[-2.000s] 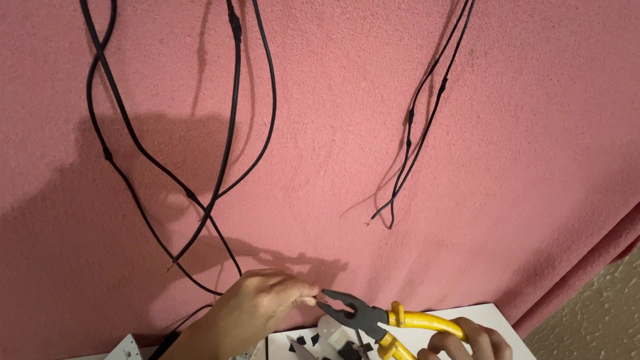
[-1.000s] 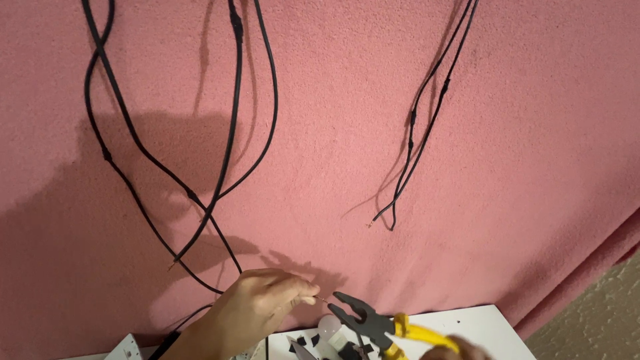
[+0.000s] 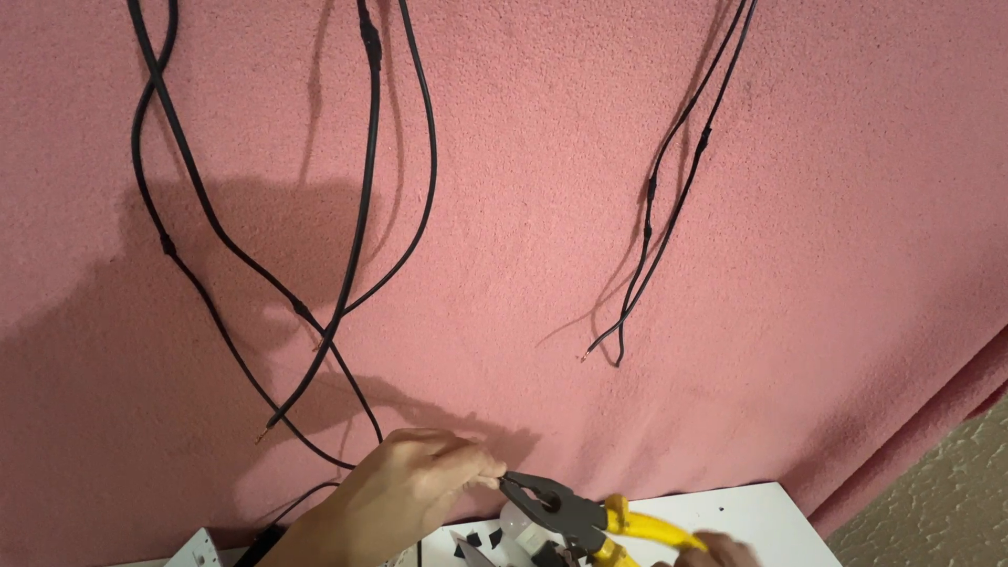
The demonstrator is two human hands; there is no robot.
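Observation:
My left hand [image 3: 425,480] is at the bottom centre, thumb and fingers pinched together, the small wire end between them mostly hidden. Right beside those fingertips are the dark jaws of the yellow-handled combination pliers [image 3: 567,512]. My right hand [image 3: 713,551], partly cut off by the lower edge, grips the handles. Black cables [image 3: 366,181] hang at the left, one ending in bare copper [image 3: 264,435]; another runs down to my left hand. A thinner black wire pair [image 3: 665,228] hangs at the right, with one bare copper end.
Behind everything hangs a pink cloth [image 3: 504,276]. A white board [image 3: 732,512] lies along the bottom, bearing a light bulb [image 3: 516,520], black tape pieces [image 3: 472,540] and a pointed metal blade [image 3: 472,555]. A white perforated piece [image 3: 201,549] is lower left. Textured flooring [image 3: 929,496] shows at right.
One second ago the pliers' jaws were apart and off my left fingertips; now they are closer together and up against them. My left hand and the hanging cables have stayed in place.

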